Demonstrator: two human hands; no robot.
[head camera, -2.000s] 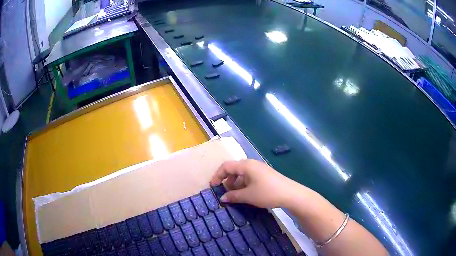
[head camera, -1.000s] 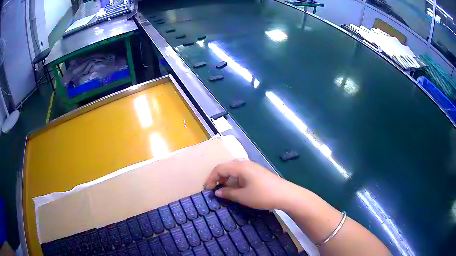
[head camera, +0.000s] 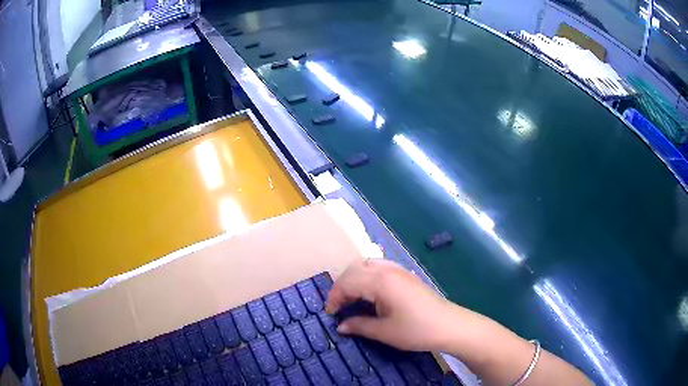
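Small black parts (head camera: 279, 309) lie in tight rows on a tan cardboard sheet (head camera: 196, 279), with a white liner edge around it. My right hand (head camera: 333, 320) is at the right end of the rows. Its finger and thumb are bent down onto the parts there and hide some of them. Dark material shows between them, but I cannot tell if one part is gripped. A small skin-toned patch at the bottom left corner is cut off by the edge; it may be part of my left hand or arm.
The yellow-topped tray (head camera: 151, 203) lies beyond the cardboard. A grey rail (head camera: 283, 124) separates it from the wide green conveyor belt (head camera: 513, 188), where several loose black parts (head camera: 439, 240) lie. A green-framed table (head camera: 139, 56) stands at the back left. White pieces (head camera: 577, 64) are across the belt.
My right hand has moved slightly right and down from the cardboard's bare part, uncovering the top row's end. The nearer loose parts on the belt have shifted slightly towards me. The view has shifted slightly.
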